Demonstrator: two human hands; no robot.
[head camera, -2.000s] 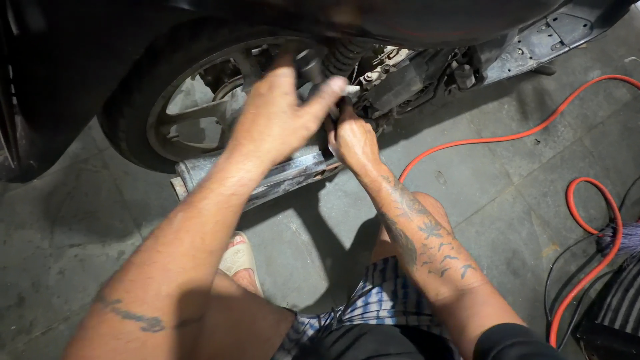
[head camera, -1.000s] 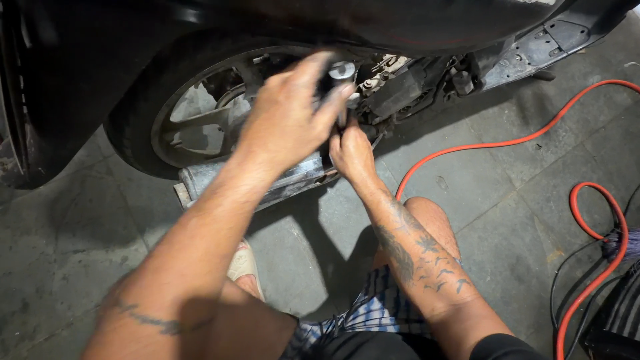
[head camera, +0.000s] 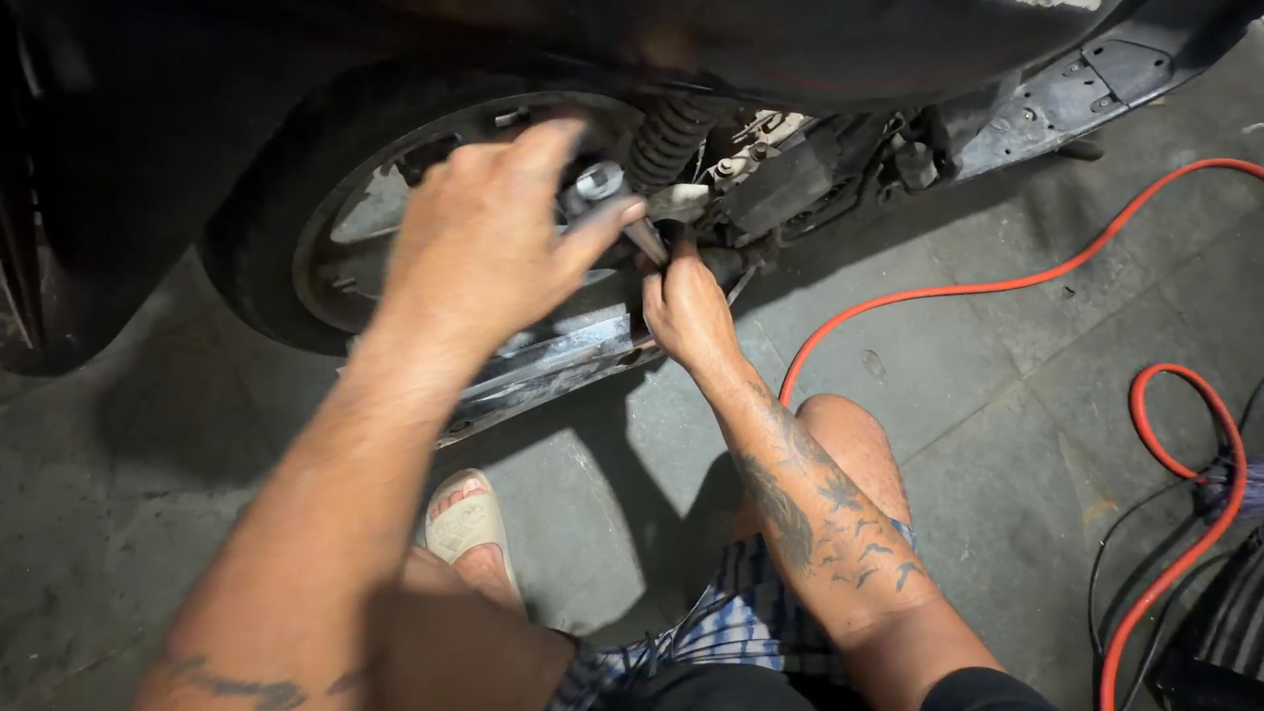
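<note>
Beside the rear wheel (head camera: 326, 247) of a scooter or motorcycle, my left hand (head camera: 484, 217) is raised and blurred by motion, its thumb against a metal tool (head camera: 600, 182) with a bright square-looking end, perhaps a socket wrench. Whether its fingers close round the tool cannot be told. My right hand (head camera: 686, 301) is lower and to the right, closed on the tool's slim metal shaft (head camera: 646, 240); the far end of the shaft is hidden. Just behind both hands stands a coil spring shock absorber (head camera: 671, 143). Below them runs a scuffed metal exhaust silencer (head camera: 553, 365).
Dark bodywork (head camera: 750, 49) overhangs the wheel from above. Engine parts (head camera: 790, 183) and a metal frame plate (head camera: 1047, 104) lie to the right. An orange hose (head camera: 928, 292) snakes over the tiled floor, with black cables (head camera: 1101, 583) at the lower right. My sandalled foot (head camera: 469, 523) is below the silencer.
My left hand has shifted a little to the left from the tool's end, which shows more plainly than two seconds ago. My right hand stays at about the same place.
</note>
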